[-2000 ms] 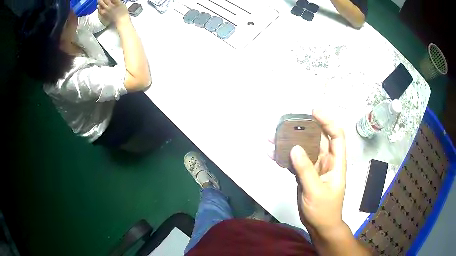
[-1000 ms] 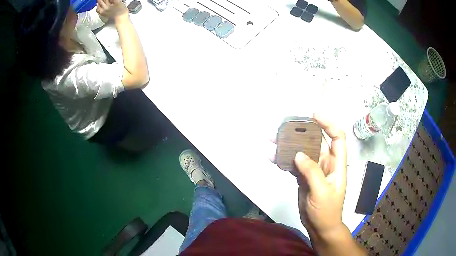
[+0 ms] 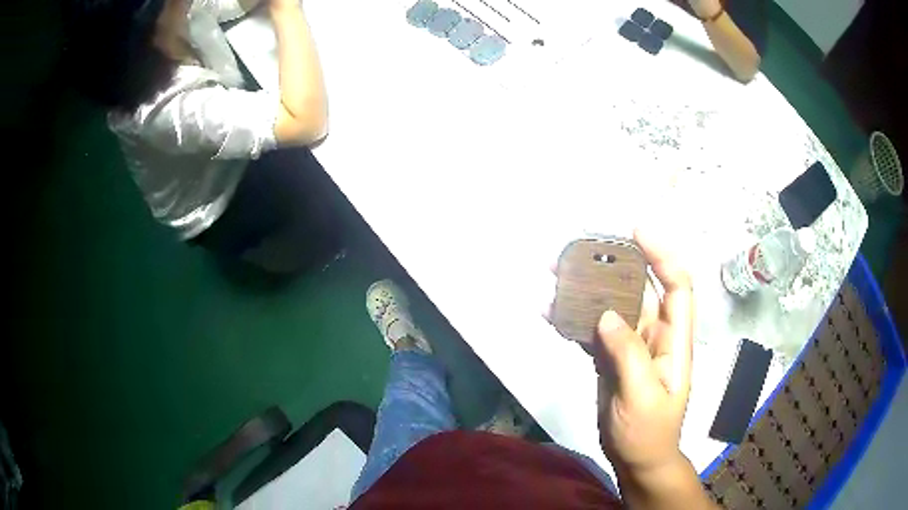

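Observation:
My right hand (image 3: 647, 369) holds a palm-sized rounded-square unit (image 3: 601, 289) above the table. Its brown wood-grain face is turned up towards me, with one small dark slot near the far edge and a thin grey rim. My thumb lies on the near part of the face and my fingers wrap its right side and underside. Fingertips show at the unit's left edge. The unit's underside is hidden. My left hand is not in view.
White marble-patterned table (image 3: 478, 179) bears grey pads (image 3: 463, 33), black pieces (image 3: 645, 31), a bottle (image 3: 767, 261) and two dark phones (image 3: 806, 194). A blue bin (image 3: 881, 299) of brown pieces stands right. A person in white (image 3: 214, 120) sits left; another person's arm (image 3: 732, 42) rests at the far edge.
The camera view has shifted, so table items sit slightly lower and further right. My right hand still holds the unit, wood-grain face up, with only a slight change of tilt.

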